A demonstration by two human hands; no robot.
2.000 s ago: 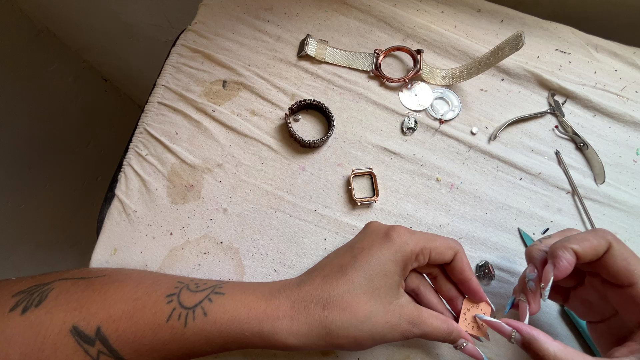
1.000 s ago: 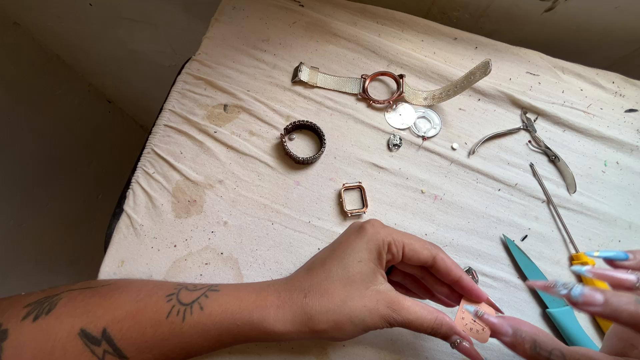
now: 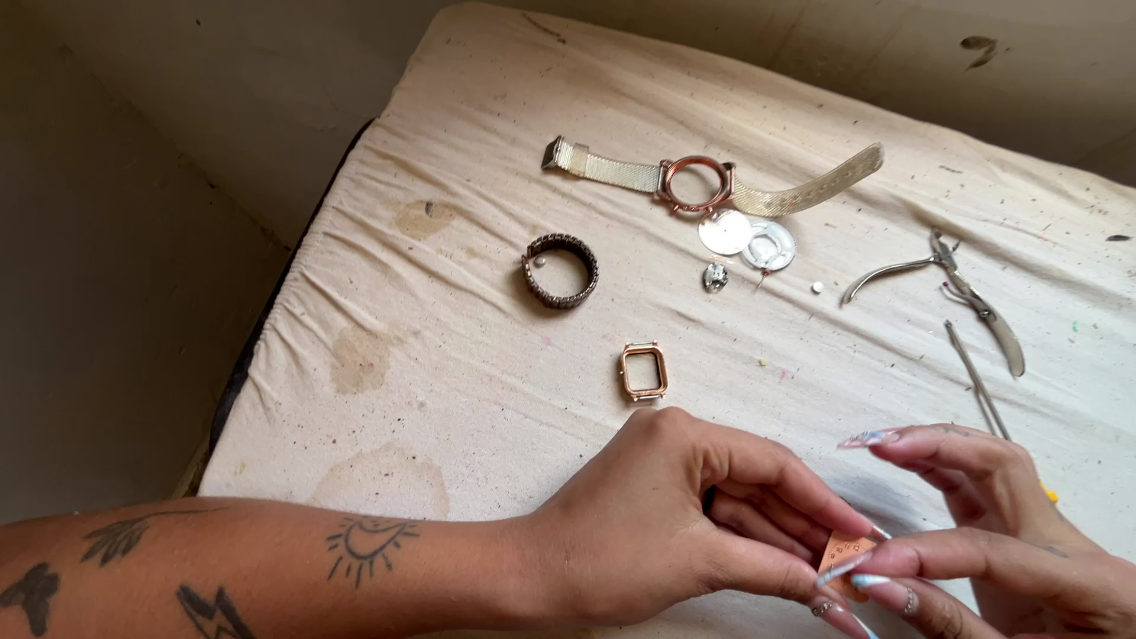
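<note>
My left hand pinches a small copper-coloured watch dial plate between thumb and forefinger, near the bottom right. My right hand meets it there, its long decorated nails pressed against the plate's face and edge. What lies between the nails is too small to tell. Above my left hand lies a square rose-gold watch case. Farther up rests a round rose-gold watch case with a pale mesh strap on each side. Below that case are a silvery disc, a white ring-shaped part and a small metal watch movement.
A dark metal expansion bracelet lies left of centre. At right are metal nippers with spread handles and a screwdriver shaft, partly behind my right hand. A small white round piece sits beside the nippers. Wrinkled, stained cloth covers the table.
My right hand was spread over the yellow screwdriver handle one second ago; its raised fingers have since drawn in around the plate. My left hand keeps hold of the plate throughout.
</note>
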